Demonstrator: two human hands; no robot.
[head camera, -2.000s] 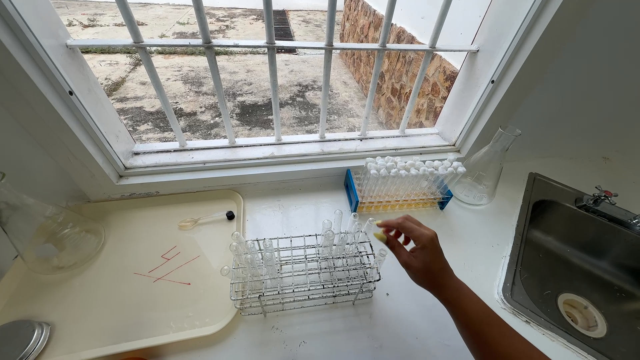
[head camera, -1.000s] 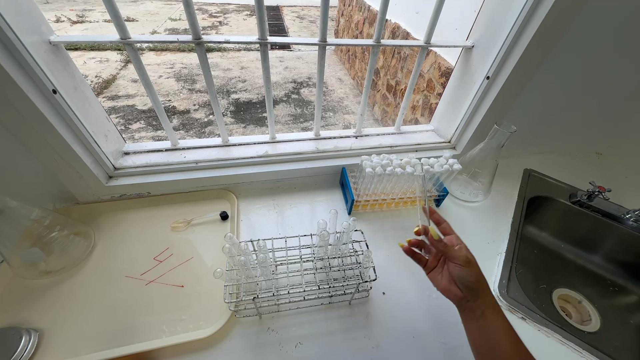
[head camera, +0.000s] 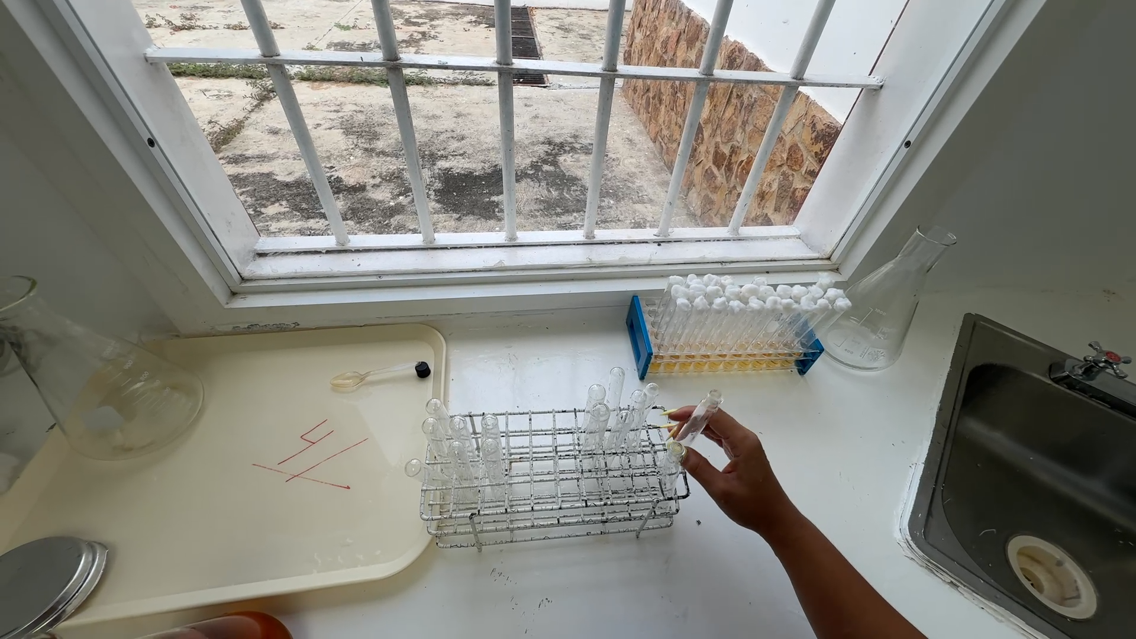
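Note:
Near the right end of a wire test tube rack (head camera: 550, 524), my right hand (head camera: 732, 461) holds a small clear glass tube (head camera: 699, 417) between its fingers, tilted, its mouth up to the right. My thumb is beside another tube at the rack's right end. Inverted-looking empty glass tubes (head camera: 491, 453) stand in the rack's left part, and more stand right of its middle. Behind, a blue-ended rack (head camera: 636, 337) holds many tubes with cotton plugs and yellow liquid at the bottom. My left hand is out of view.
A cream tray (head camera: 417, 524) with red marks lies left, bearing a plastic spoon (head camera: 351, 380), a black cap (head camera: 422, 369) and a conical flask (head camera: 133, 408). Another flask (head camera: 874, 319) stands back right, near a steel sink (head camera: 958, 497). A metal lid (head camera: 49, 581) is front left. A barred window is behind.
My right hand has moved left and down from in front of the plugged tubes to the right end of the wire rack, with a glass tube now plainly seen in its fingers.

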